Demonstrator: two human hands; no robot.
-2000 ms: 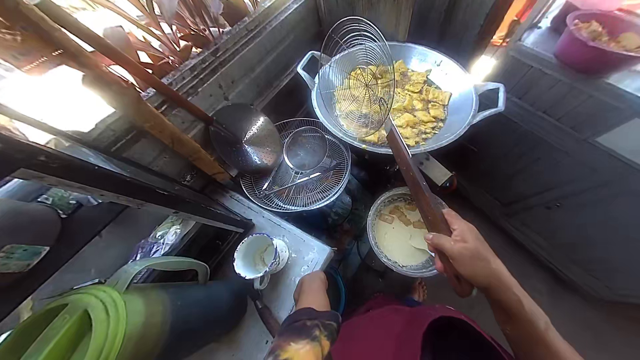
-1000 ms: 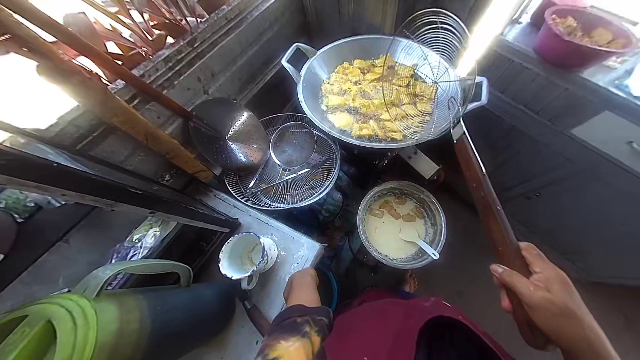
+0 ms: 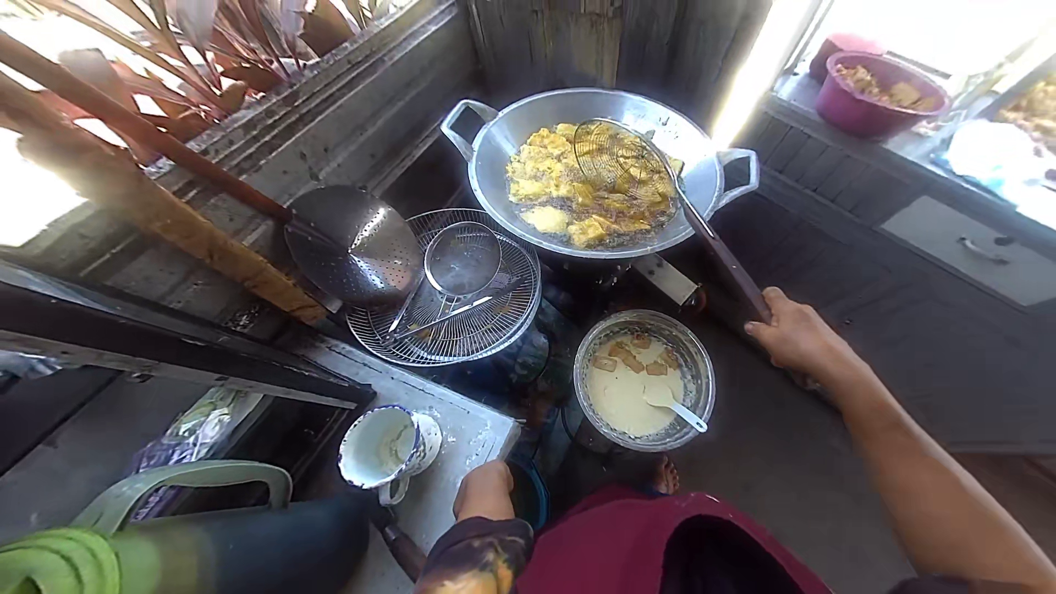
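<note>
My right hand (image 3: pixel 796 334) grips the dark wooden handle of a wire skimmer (image 3: pixel 623 157), whose mesh rests among yellow battered pieces (image 3: pixel 536 173) frying in oil in a large two-handled metal wok (image 3: pixel 577 103). Below the wok stands a metal pot of pale batter (image 3: pixel 631 396), with several brown pieces and a white spoon (image 3: pixel 676 408) in it. My left hand (image 3: pixel 485 491) is at the edge of a pale tabletop (image 3: pixel 462 433), near an enamel mug (image 3: pixel 379 450); its fingers are mostly hidden, so its hold cannot be told.
Left of the wok, a round wire rack (image 3: pixel 445 330) carries a small strainer (image 3: pixel 462 258) and tongs, beside a perforated metal ladle (image 3: pixel 355 247). A purple basin of food pieces (image 3: pixel 874 99) stands on the ledge at upper right. A green-lidded jug (image 3: pixel 198 528) lies at lower left.
The skimmer in my right hand has gone from being held up over the wok's right side to down among the frying pieces. My left hand has stayed by the tabletop edge.
</note>
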